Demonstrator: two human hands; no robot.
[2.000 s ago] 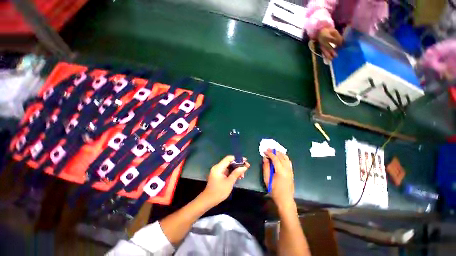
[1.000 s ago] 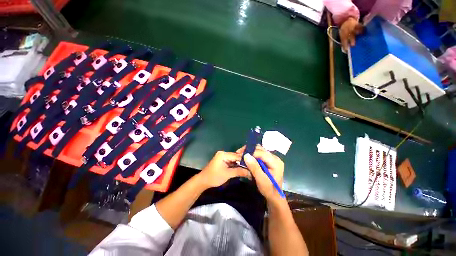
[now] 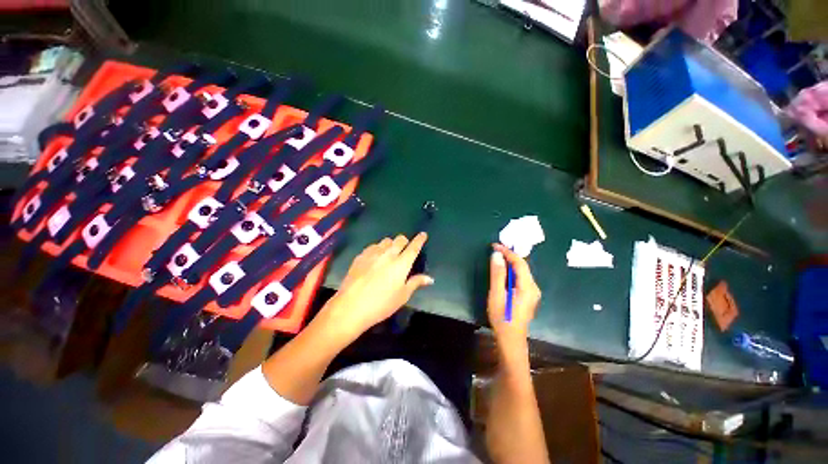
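My left hand (image 3: 379,283) is spread low over the bench, palm down, with thumb and index finger apart. A dark watch strap (image 3: 420,256) lies at its fingertips and shows past the index finger; the watch head cannot be made out. My right hand (image 3: 514,294) holds a blue pen-like tool (image 3: 510,292) upright in the view. Its fingertips are at the lower edge of a loose white piece (image 3: 522,233). The orange-red tray (image 3: 129,254) at the left holds rows of dark watches with white square pieces (image 3: 272,299).
A second white piece (image 3: 590,255), a pale stick (image 3: 593,221), a white sheet pack (image 3: 643,304) and an orange-brown block (image 3: 722,305) are at the right. A blue-topped instrument (image 3: 685,86) stands beyond, near a pink sleeve (image 3: 676,16). A carton (image 3: 567,408) is below the bench edge.
My hands have parted. My left hand has moved left and opened, and the watch strap is now down on the bench. My right hand has moved right with the blue tool, to the white piece.
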